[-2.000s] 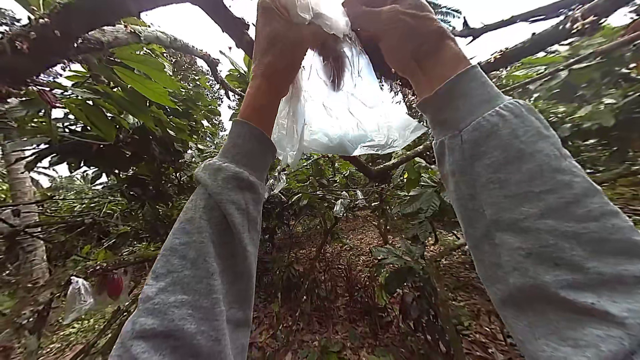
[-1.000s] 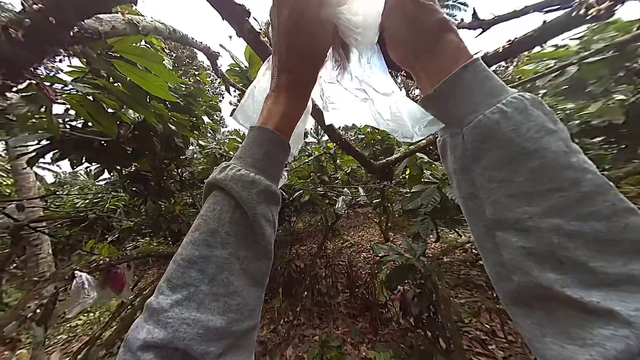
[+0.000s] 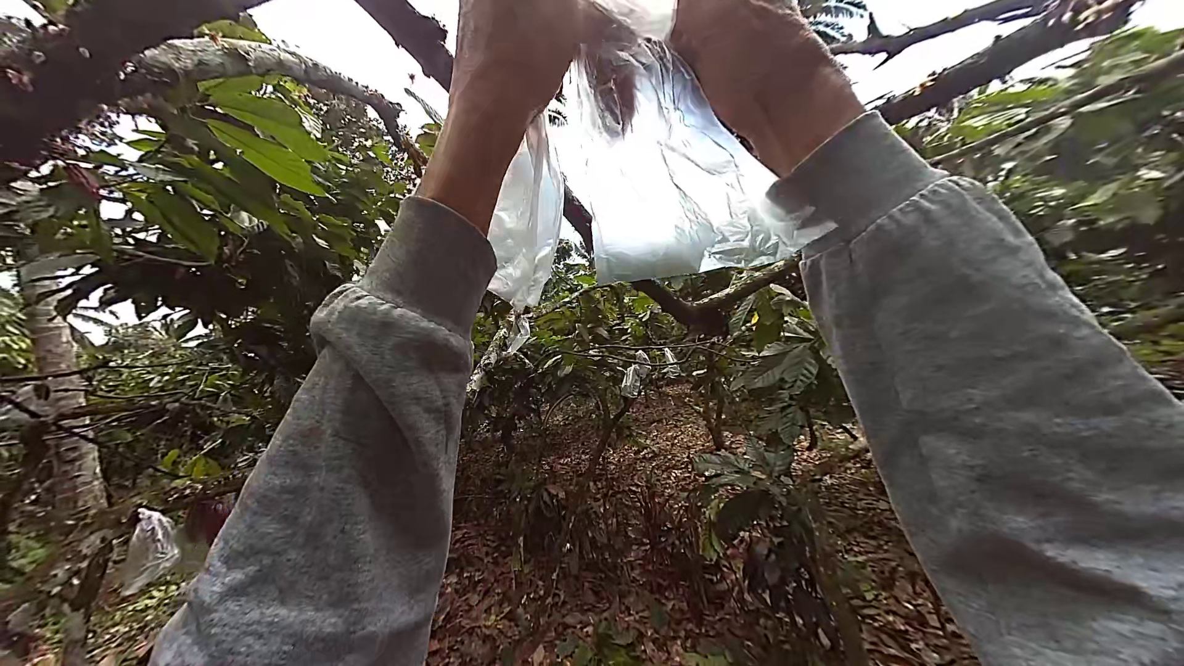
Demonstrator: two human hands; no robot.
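Both my hands are raised to the top edge of the view, in grey sleeves. A clear plastic bag hangs between them, its lower edge spread out to the right. My left hand is at the bag's upper left, and my right hand is at its upper right. A narrower fold of clear plastic hangs by my left wrist. Something dark and reddish shows through the upper plastic; what it is cannot be told. The fingers of both hands are mostly cut off by the frame or hidden.
Thick tree branches cross overhead on both sides, and a forked branch lies behind the bag. At lower left another clear bag hangs near a dark red pod. Small bags hang farther off. Leaf litter covers the ground.
The plastic between my hands has shifted and spread differently, with a separate fold now hanging beside my left wrist. Both hands have stayed high and close together.
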